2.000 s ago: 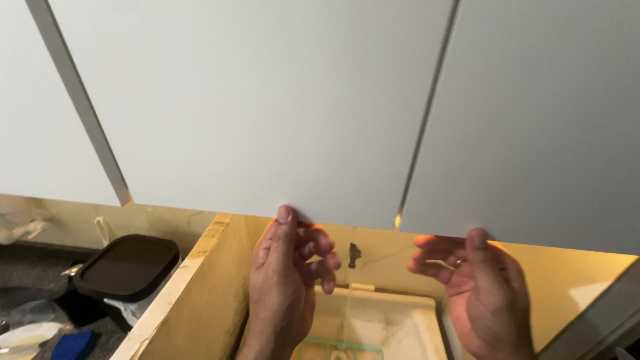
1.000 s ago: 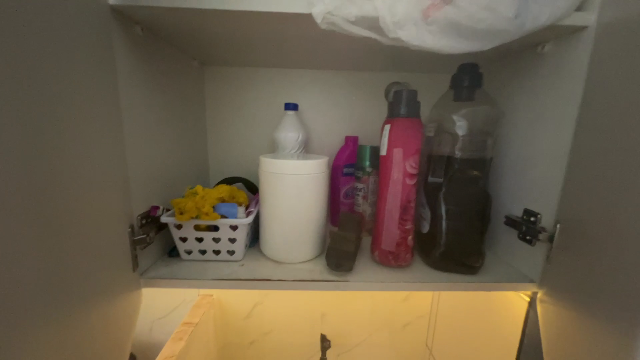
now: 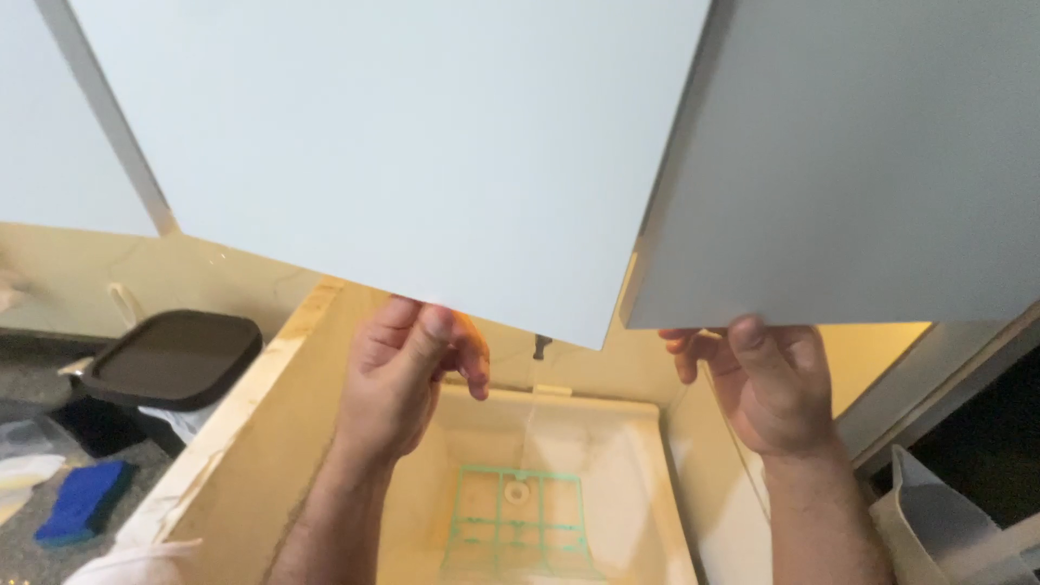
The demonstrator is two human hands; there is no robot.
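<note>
Two pale cabinet doors, a left one [image 3: 406, 146] and a right one [image 3: 845, 179], stand slightly ajar with a narrow gap between them. At the lower edge of the left door, my left hand [image 3: 406, 357] pinches the panel between thumb and fingers. My right hand [image 3: 764, 374] grips the lower edge of the right door, its thumb in front and fingers behind. The cabinet's inside is hidden by the doors. Below them is a cream sink basin [image 3: 634, 455] with a green plastic grid [image 3: 520, 524] in it.
A stone ledge [image 3: 244, 455] runs left of the basin. Beyond it, a dark-lidded bin [image 3: 175, 357] and a blue sponge [image 3: 81, 502] are on the grey counter. A small black tap [image 3: 541, 347] shows on the back wall. At the lower right is a pale container [image 3: 934, 512].
One second ago the doors stood wide open, showing bottles, a white tub and a basket on a shelf. Now they are nearly closed, with both hands at their lower edges. The view has tilted down.
</note>
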